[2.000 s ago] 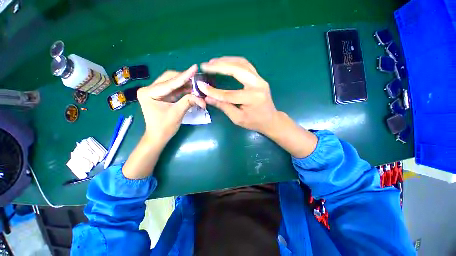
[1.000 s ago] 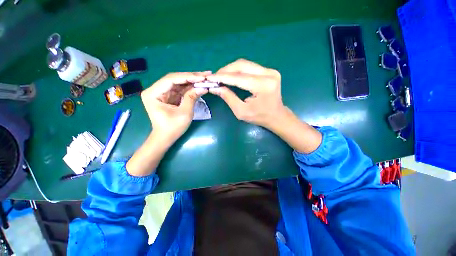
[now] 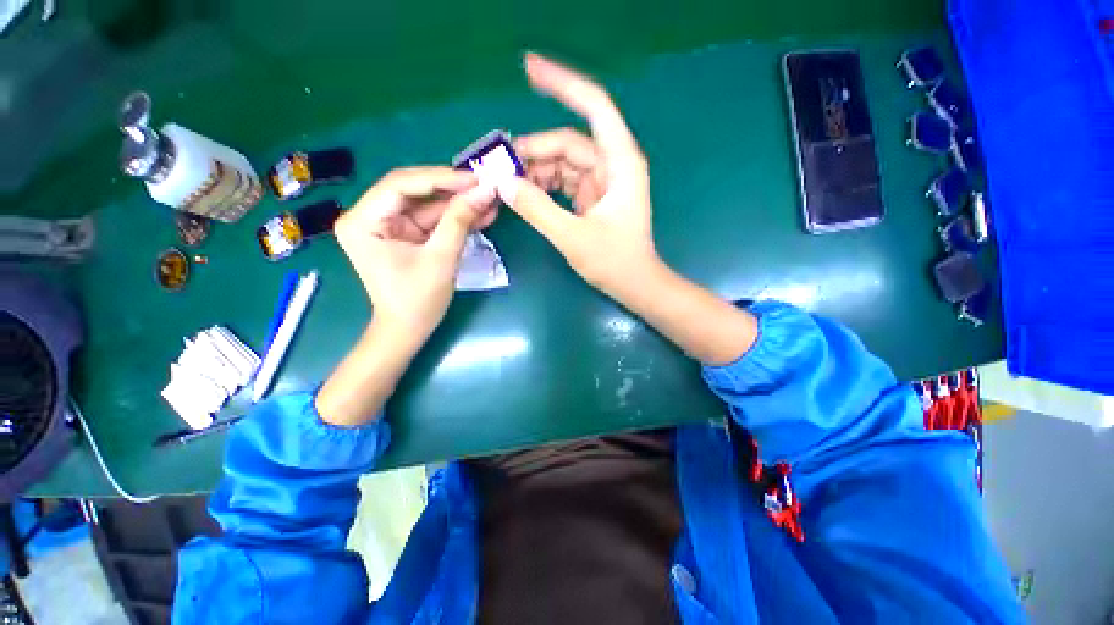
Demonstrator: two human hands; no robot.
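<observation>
A small rounded square watch body (image 3: 492, 159) with a dark rim and a bright white-purplish face is held above the bench between both hands. My left hand (image 3: 409, 232) pinches its lower left edge with thumb and fingertips. My right hand (image 3: 586, 183) has its thumb on the lower edge and curled fingers at the right side; its index finger is raised away. A white wiping cloth (image 3: 484, 265) lies on the green bench just below, partly hidden by my left hand.
At left are a pump bottle (image 3: 202, 173), two opened units (image 3: 291, 230), small round containers (image 3: 172, 270), a wipe stack (image 3: 210, 376), slim sticks (image 3: 288, 330) and a fan (image 3: 31, 379). At right are a phone (image 3: 834, 140), dark units (image 3: 959, 276), a blue bin (image 3: 1044, 195) and red clamps (image 3: 779, 498).
The watch body has turned from edge-on to show its bright face and sits slightly higher. My right index finger has lifted away from it.
</observation>
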